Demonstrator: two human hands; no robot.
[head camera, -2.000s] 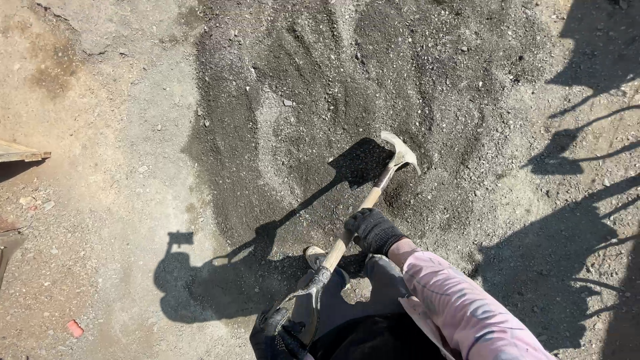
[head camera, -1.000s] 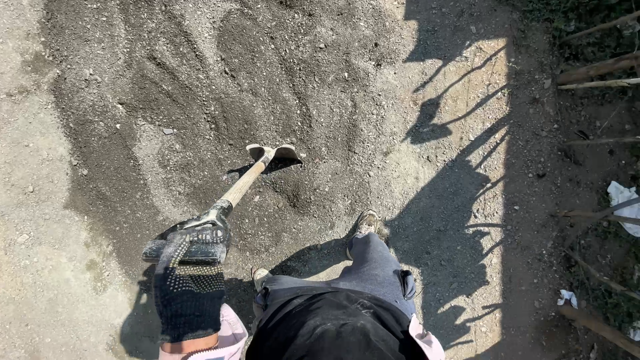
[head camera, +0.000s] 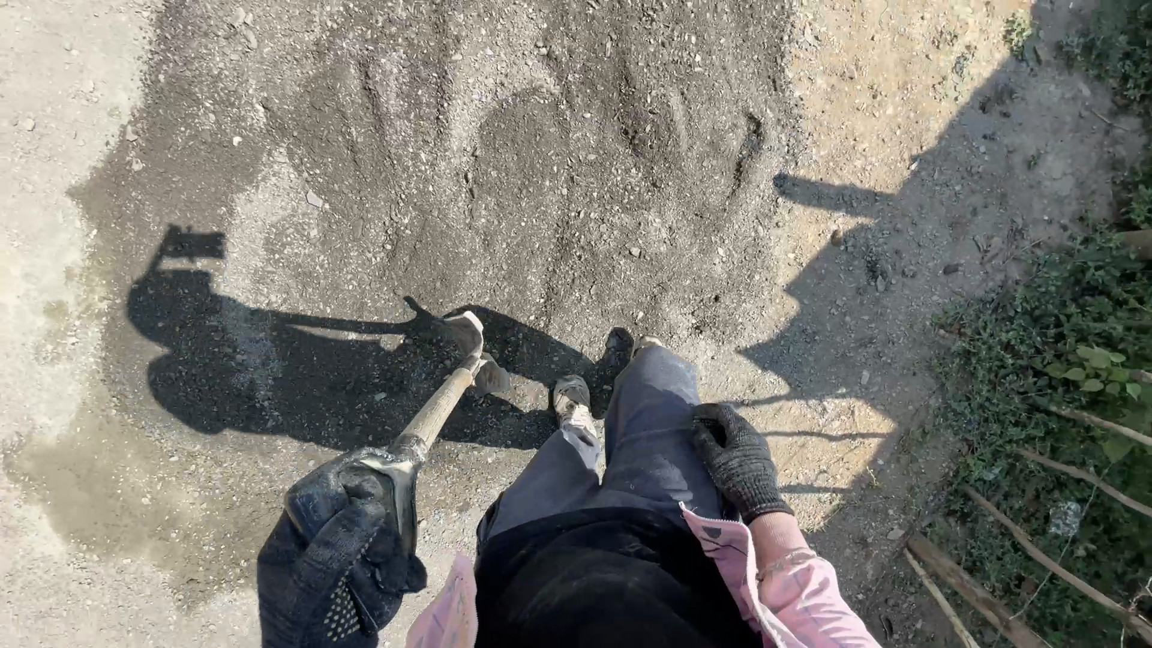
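Observation:
My left hand (head camera: 333, 549), in a dark knit glove with pale dots, is closed around the D-shaped grip of a shovel (head camera: 436, 412). The shovel's wooden shaft slants up and right to a pale metal blade (head camera: 466, 333), seen partly edge-on, left of my shoes. My right hand (head camera: 738, 461), in a dark knit glove, rests beside my right thigh with its fingers loosely curved and no object visible in it. Dark gravel (head camera: 558, 207) lies spread over the ground in front of my feet. The inner side of the right palm is hidden.
Green plants (head camera: 1044, 360) and several thin wooden poles (head camera: 1035, 549) border the right side. Paler bare ground (head camera: 54, 225) shows at the left. My shoe (head camera: 572, 396) stands at the near edge of the gravel. Shadows cross the ground on both sides.
My right hand was on the shovel's shaft two seconds ago, then out of view; now it is by my thigh. The shovel blade has come nearer my feet. The view has shifted.

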